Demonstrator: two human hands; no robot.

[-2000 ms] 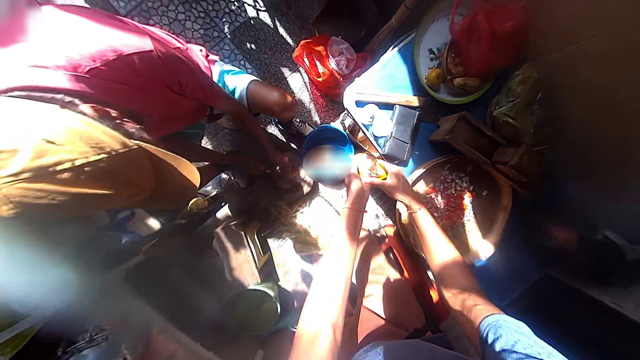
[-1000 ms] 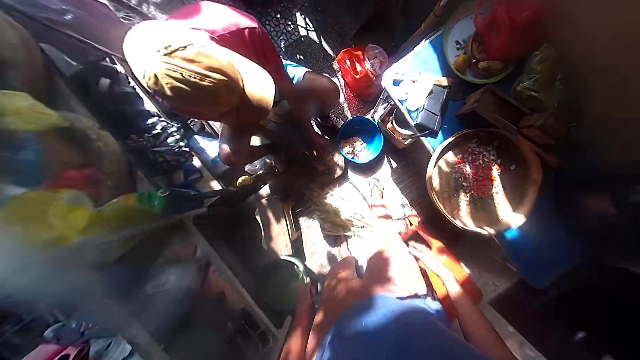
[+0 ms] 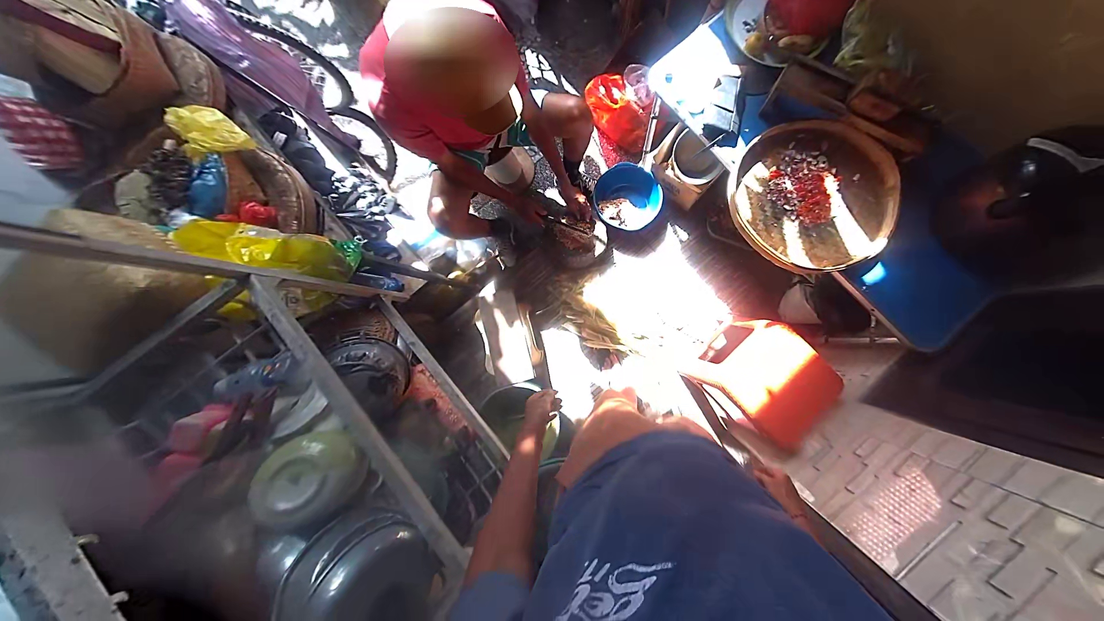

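My left hand is at the lower middle, beside my knee and over the rim of a dark green basin; its fingers look curled, and whether it holds anything is unclear. Low on the right, my right hand hangs beside my thigh, partly hidden by the blue shirt, near an orange plastic container. A blue basin with pale pieces in it stands on the ground ahead. Right of it, a large round tray holds red and whitish chopped pieces.
A person in a red shirt crouches ahead, both hands at a dark item beside the blue basin. A metal rack with pots and bowls fills the left side. A blue table stands at right, and an orange plastic bag lies near the top.
Two seconds ago my hands were together in front near the blue basin; now they are apart and low beside my legs. The view has swung toward the rack.
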